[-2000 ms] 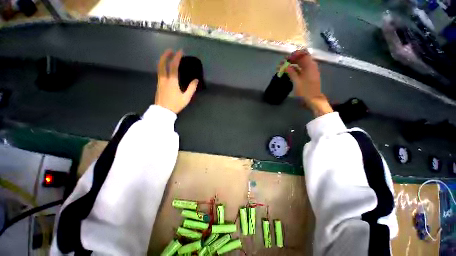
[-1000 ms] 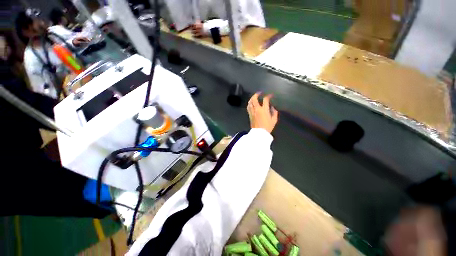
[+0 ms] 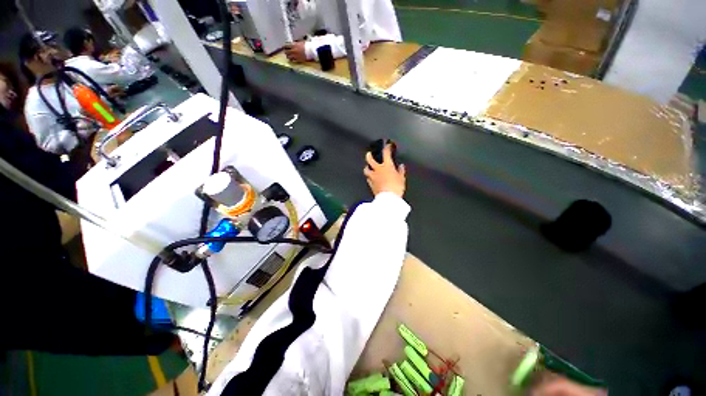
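Observation:
My left hand [image 3: 385, 175] reaches over the conveyor belt [image 3: 464, 201] and grips a black housing [image 3: 380, 147]. My right hand [image 3: 571, 384] is blurred and cut off by the bottom edge, with a green battery cell [image 3: 525, 369] at its fingertips above the belt-side edge of the cardboard mat [image 3: 433, 298]. Other battery cells [image 3: 416, 363] with thin red leads lie heaped on the mat, partly cut off below. Another black housing [image 3: 582, 224] stands on the belt at the right.
A white box [image 3: 255, 166] with a pressure gauge [image 3: 269, 223] and black hoses stands at left. Round end-cap assemblies [image 3: 307, 155] lie on the belt's near side. A person's hand [image 3: 296, 52] rests on the bench across the belt. People sit at upper left.
Two seconds ago both hands were at housings on the belt. The view has swung left. My left hand has closed on a housing since one second ago. A cell now shows at my right hand.

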